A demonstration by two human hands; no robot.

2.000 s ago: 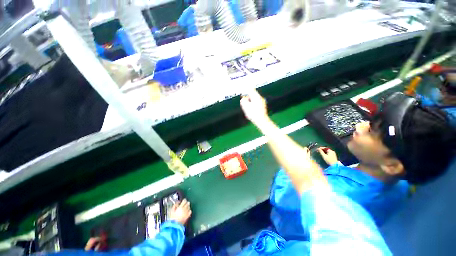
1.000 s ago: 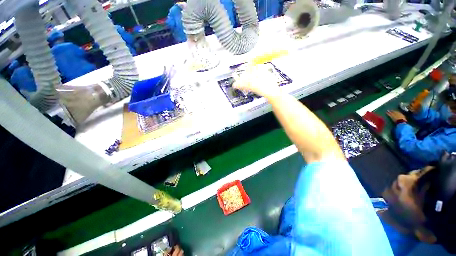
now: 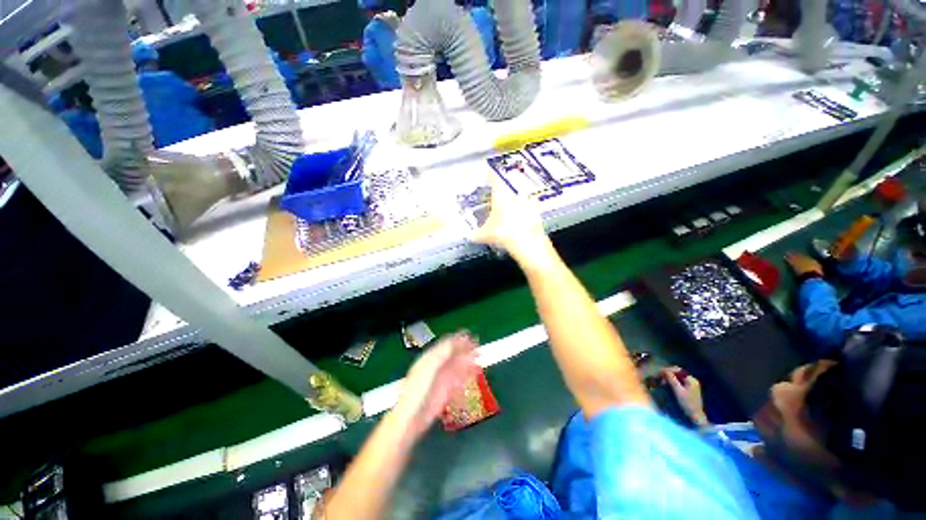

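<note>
My right hand, bare with a light blue sleeve, reaches over the front of the white shelf and grips a small flat grey phone frame at its left side. The fingers cover part of it. Two dark-edged phone frames lie flat on the shelf just beyond the hand. My left hand is bare, blurred and empty, with fingers apart, above the green bench. It covers part of the orange-red tray of pale small parts.
A blue bin stands on the shelf at left, among grey duct hoses. A slanting pale post crosses the left side. A worker in a black cap sits close at right, beside a black tray of metal parts.
My right hand has drawn back slightly toward the shelf's front edge with the grey frame. My left hand has come into view from below, over the orange-red tray.
</note>
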